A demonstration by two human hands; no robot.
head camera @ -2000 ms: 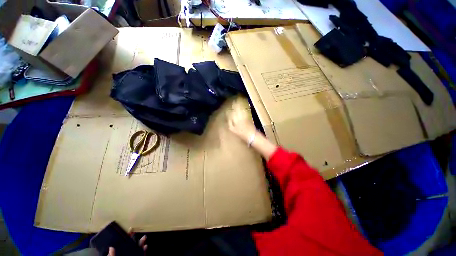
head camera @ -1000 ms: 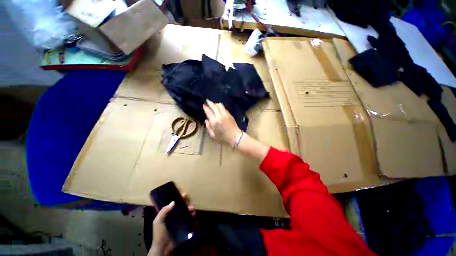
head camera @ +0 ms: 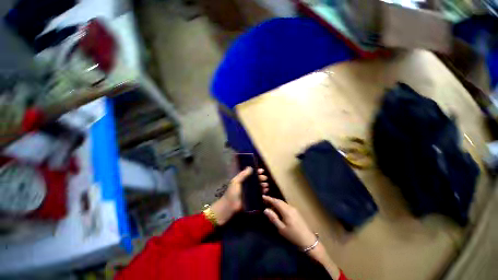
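Observation:
My left hand (head camera: 236, 191), with a gold band at the wrist, holds a dark smartphone (head camera: 251, 188) upright near the cardboard's near edge. My right hand (head camera: 286, 219), with a thin bracelet, is at the phone's right side, fingers apart; whether they touch it is unclear. A flat black cloth piece (head camera: 338, 186) lies on the tan cardboard (head camera: 306, 104). The scissors' gold handles (head camera: 357, 153) show blurred between it and a larger black cloth heap (head camera: 423, 158); their blades are not visible.
A blue bin (head camera: 278, 54) is under the cardboard's far left edge. A blue-edged table (head camera: 109, 180) with a red and white machine (head camera: 38, 191) stands at left. An open carton (head camera: 418, 27) is at upper right. The picture is blurred.
The view has swung left. My right hand has left the black heap and come beside the phone. A separate black piece now lies by the scissors.

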